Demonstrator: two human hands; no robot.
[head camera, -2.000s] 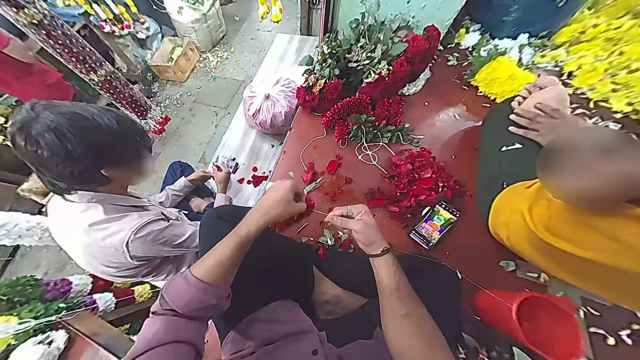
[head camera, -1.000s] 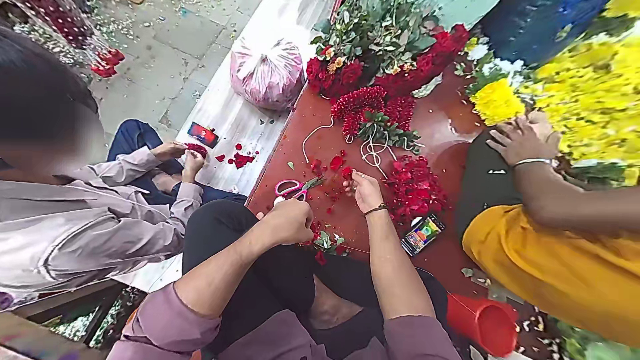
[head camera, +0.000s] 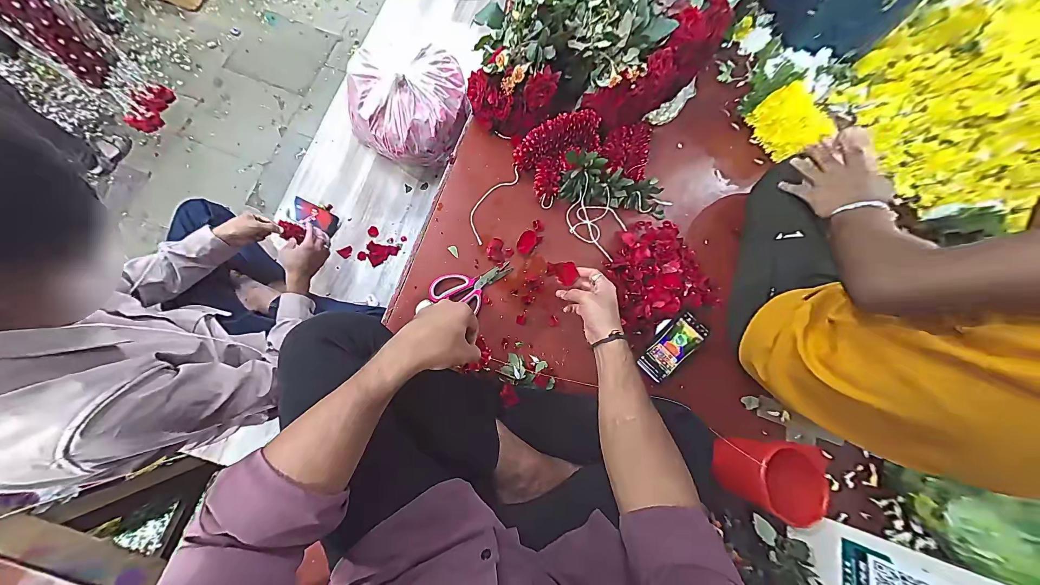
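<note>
Red petals are held between the fingertips of my right hand, which is just left of a heap of loose red petals. My left hand is curled over my knee; its fingers face down and what they hold is hidden. Pink-handled scissors lie on the red surface just beyond it, blades apart. A thin thread runs from near my left hand past my right wrist. Below it are a few green leaves and scattered petals.
A phone lies beside the heap. Garlands of red flowers and leafy roses stand ahead, a tied plastic bag at the left. A red bucket is at lower right. People sit on both sides, one handling petals, one near yellow flowers.
My hands were close together two seconds ago and are now apart. My right hand has moved slightly off to the right since one second ago. The view has shifted closer to the surface.
</note>
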